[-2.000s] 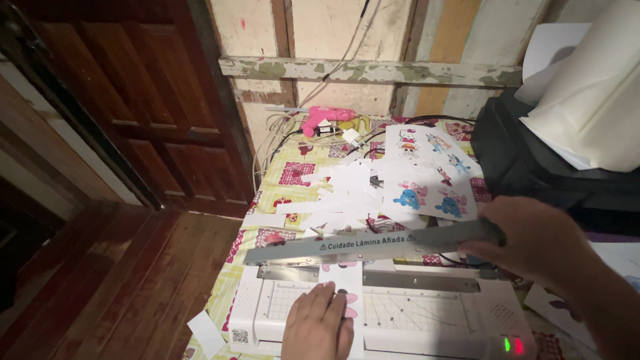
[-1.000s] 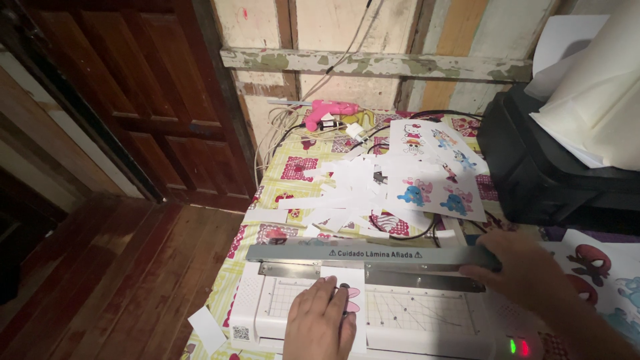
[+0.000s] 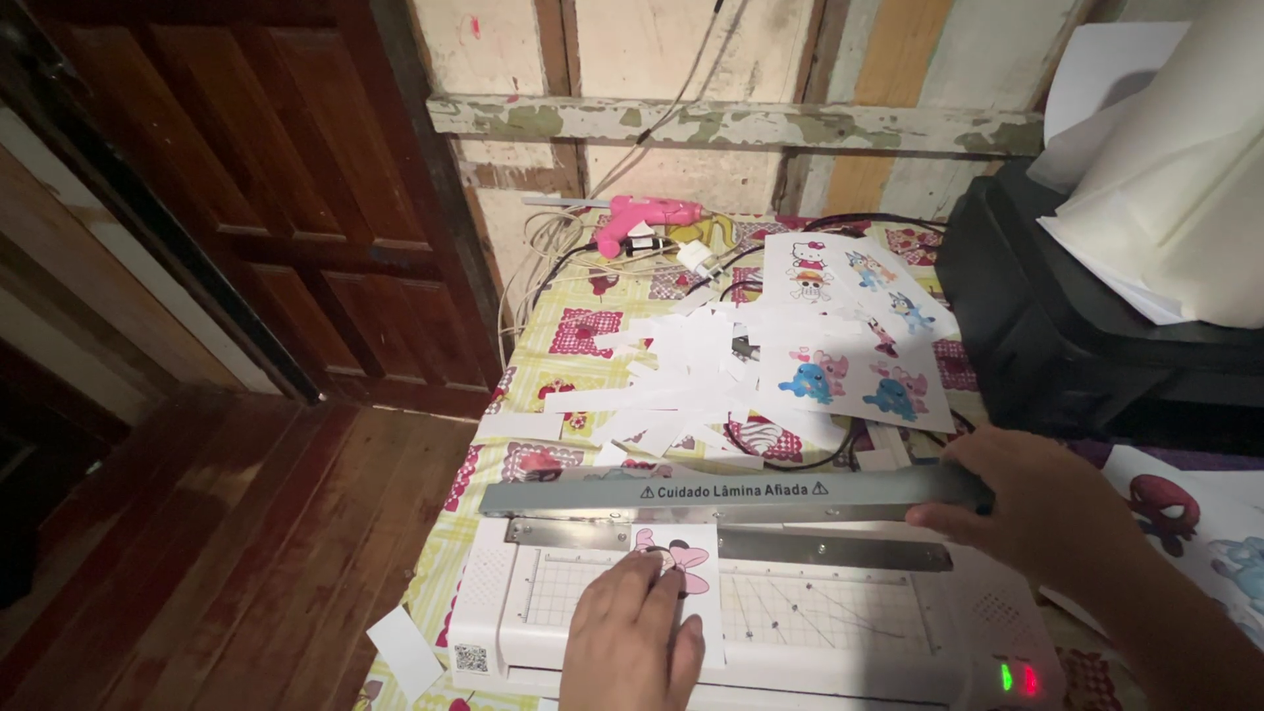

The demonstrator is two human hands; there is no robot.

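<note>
A white paper cutter with a printed grid lies across the near end of the table. My right hand grips the right end of its grey blade arm, which is raised somewhat above the metal edge. My left hand presses flat on a paper piece with a pink-bowed cartoon figure, whose far edge reaches the metal strip. Beyond the arm lies a heap of white paper strips. Printed cartoon sheets rest to the right of the heap.
A black printer with white material on top stands at the right. A pink glue gun, a white plug and tangled cables lie at the back. More printed sheets are at the right. A paper piece sits at the table's left edge.
The blade arm was tilted up at its right end two seconds ago and is lower now, with my right hand on it. More of the cartoon print shows beside my left hand than one second ago.
</note>
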